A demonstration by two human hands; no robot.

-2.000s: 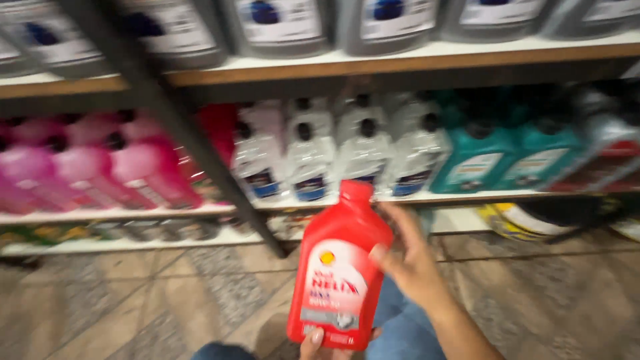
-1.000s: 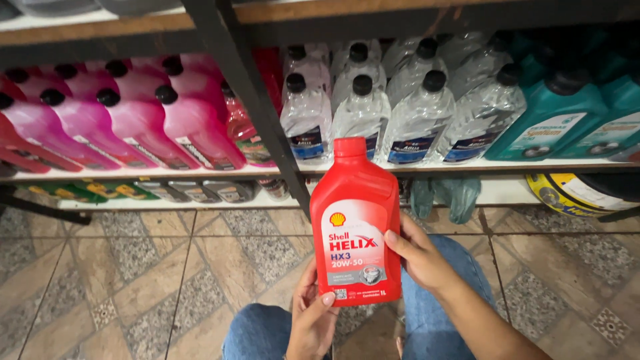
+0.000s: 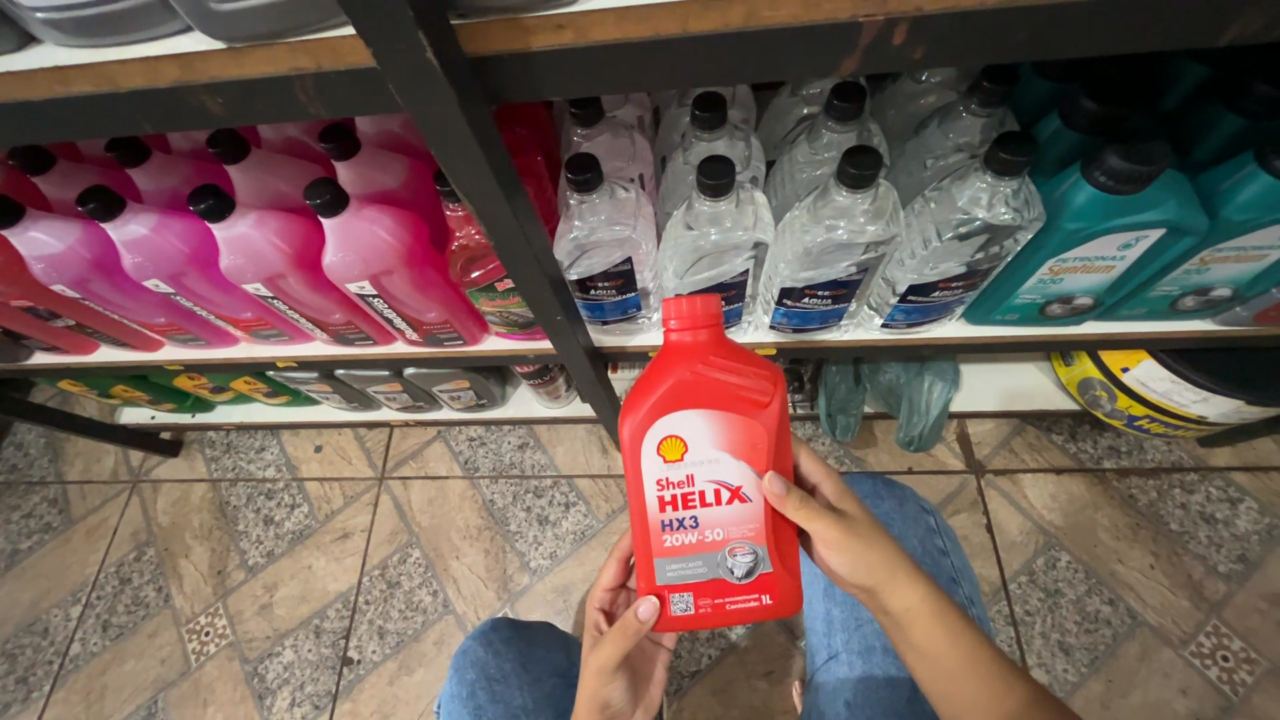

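A red plastic bottle of Shell Helix motor oil (image 3: 710, 470) is held upright, its printed front label facing me and its red cap at the top. My left hand (image 3: 625, 635) grips the lower left corner, the thumb on the front near the printed code. On the bottle's right side lies my right hand (image 3: 840, 515), with its thumb on the edge of the label and the other fingers hidden behind. Beyond the cap stand clear plastic bottles with black caps (image 3: 715, 235) on the shelf.
Pink jugs (image 3: 385, 265) fill the shelf at left, teal motor oil bottles (image 3: 1095, 240) at right. A dark shelf post (image 3: 500, 200) slants between sections. Lower down are grey bottles (image 3: 455, 388), a teal plastic bag (image 3: 915, 400) and a yellow and black bucket (image 3: 1130, 395). Tiled floor (image 3: 290, 520) lies below.
Two seconds ago the bottle was tilted and my right hand was open beside its upper part; now that hand holds its side. The view has shifted.
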